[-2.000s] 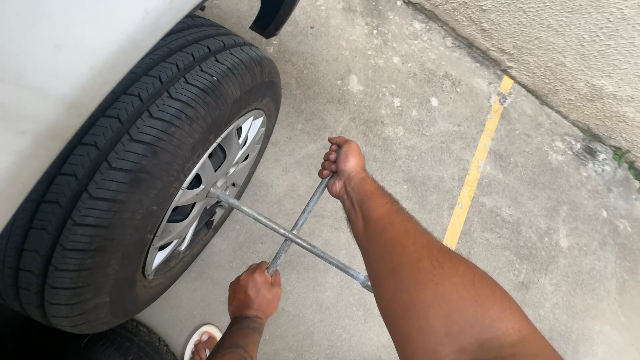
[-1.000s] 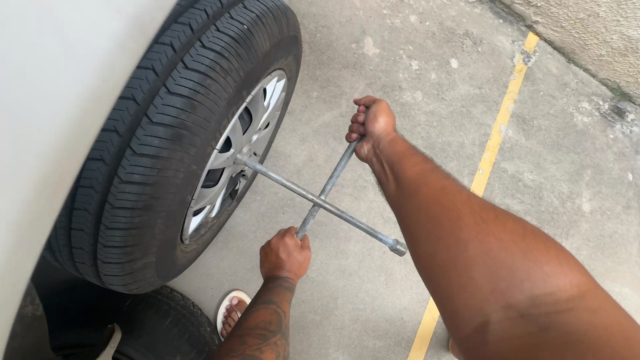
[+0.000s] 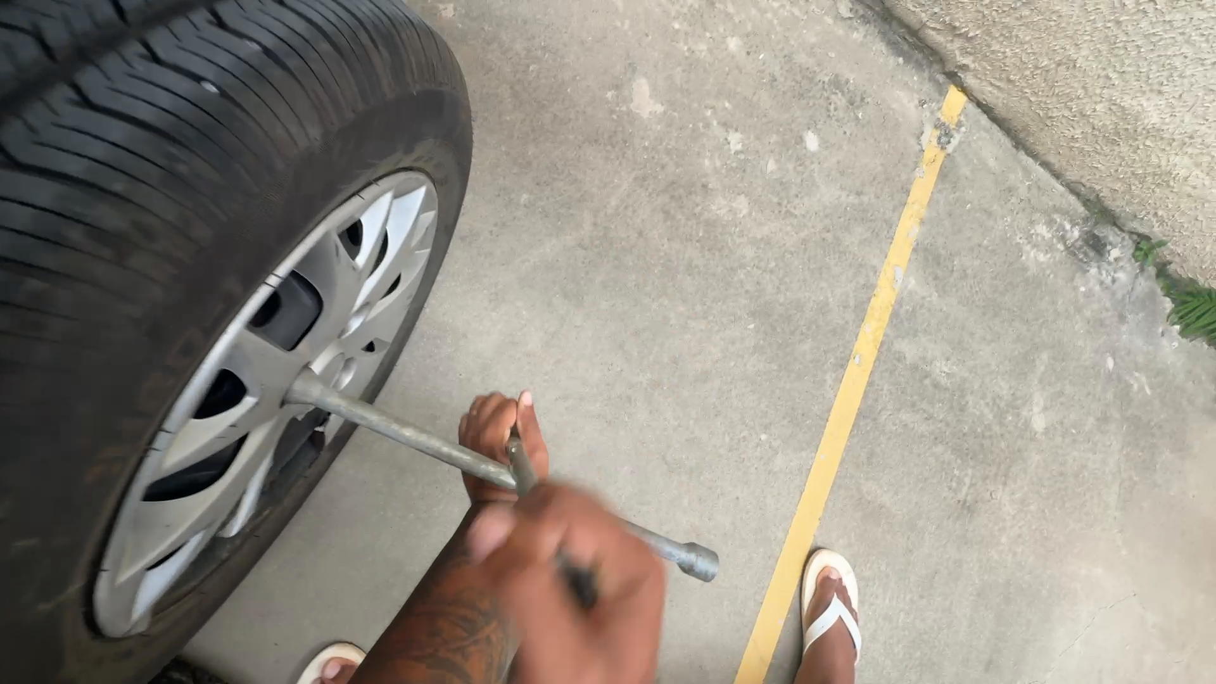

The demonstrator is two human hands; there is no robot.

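Note:
A four-way lug wrench (image 3: 418,439) of grey metal has one socket end against the silver hubcap-covered wheel (image 3: 228,418), on a lug position near its centre. Its opposite socket end points out to the right, over the concrete. My left hand (image 3: 503,442) is closed around a cross arm of the wrench, on the far side of the crossing. My right hand (image 3: 579,579), blurred and nearest the camera, grips the cross arm's other end, whose dark tip shows between the fingers. A black tyre (image 3: 104,313) surrounds the wheel at the left.
A yellow painted line (image 3: 855,380) crosses the concrete floor (image 3: 665,285). A rough wall (image 3: 1092,85) with small green plants (image 3: 1195,309) at its foot stands at the upper right. My feet, in white flip-flops (image 3: 831,617), are at the bottom edge.
The wrench's cross arm has turned, with both hands still on it. My right hand has come from the far side towards the camera. The view has moved closer to the wheel.

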